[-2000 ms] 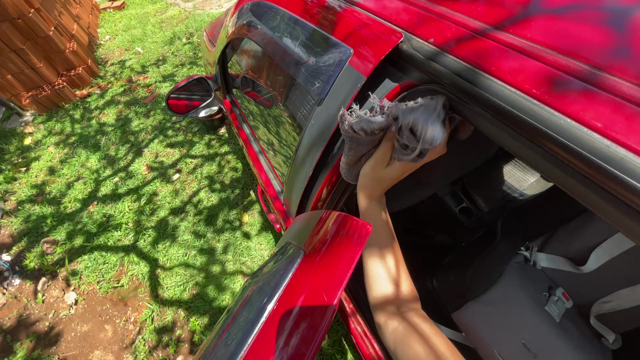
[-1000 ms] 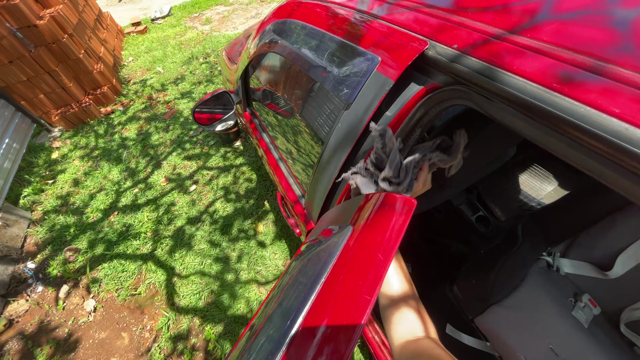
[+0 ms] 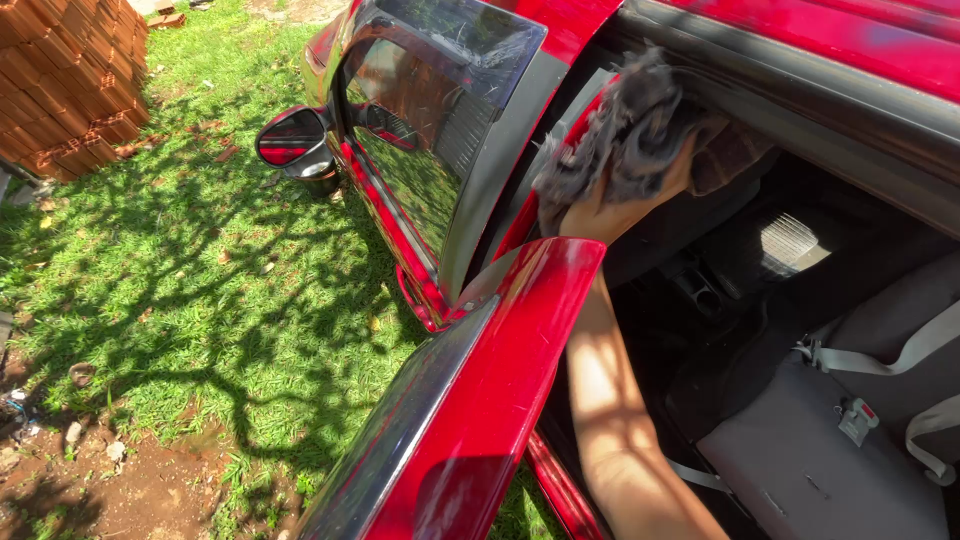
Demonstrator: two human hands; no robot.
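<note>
My right hand (image 3: 626, 214) is shut on a frayed grey cloth (image 3: 637, 142), bunched between thumb and fingers. The cloth is at the upper corner of a red car's door opening, against or just in front of the pillar and the black roof-edge trim (image 3: 795, 82); exact contact is blurred. My forearm comes up from the bottom, between the open red door (image 3: 495, 337) and the dark cabin. The top of that door's frame lies just left of my wrist. My left hand is not in view.
Forward stand another door window (image 3: 412, 112) and the side mirror (image 3: 292, 136), with a dark bucket-like container (image 3: 319, 180) near it. Inside are a grey seat (image 3: 802, 450) and seat belts (image 3: 892, 364). Stacked clay blocks (image 3: 67, 75) stand on the grass (image 3: 225, 277).
The hand and cloth have moved along the door opening's upper corner; a second ago they were lower, partly behind the open door's frame. The cloth's folds have changed shape.
</note>
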